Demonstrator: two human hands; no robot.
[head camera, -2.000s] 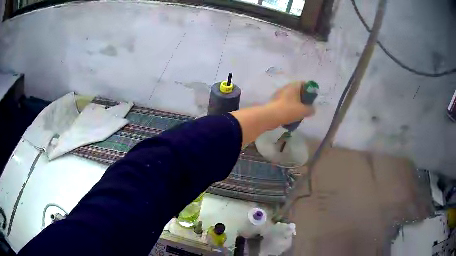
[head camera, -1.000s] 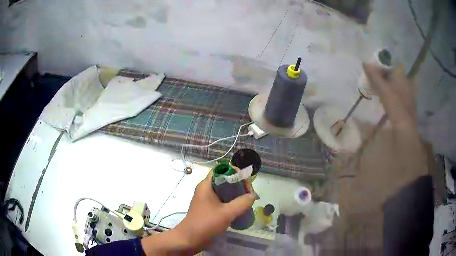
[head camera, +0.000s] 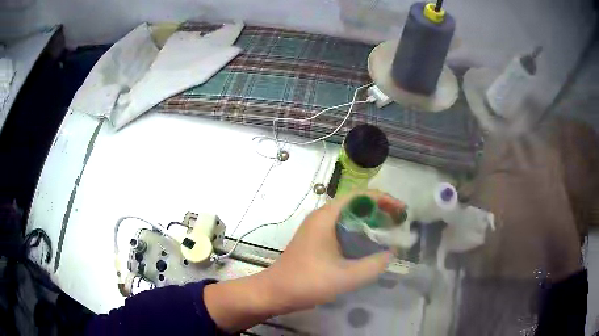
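My left hand (head camera: 302, 272) is closed around a dark grey thread cone (head camera: 358, 239) with a green open end facing up, above the machine head. A loose whitish strip lies at its rim. A white thread cone (head camera: 509, 88) sits tilted on the pin of the right disc of the thread stand. A dark grey cone with a yellow core (head camera: 423, 52) stands on the other disc (head camera: 381, 62). My right sleeve (head camera: 566, 305) shows at the lower right; the right hand is blurred against the brown sheet, and its fingers cannot be made out.
White cut pieces (head camera: 174, 72) lie on plaid cloth (head camera: 295, 65) at the back. A yellow-green bottle with a black lid (head camera: 366, 147) and a small white spool with a purple centre (head camera: 446, 195) stand near my left hand. Threads run over the white tabletop (head camera: 171, 164) to the machine parts (head camera: 157, 256).
The white cone has gone from my right hand onto the stand pin. My left hand has moved right with the grey cone, which came off the stand earlier. The view has tilted down.
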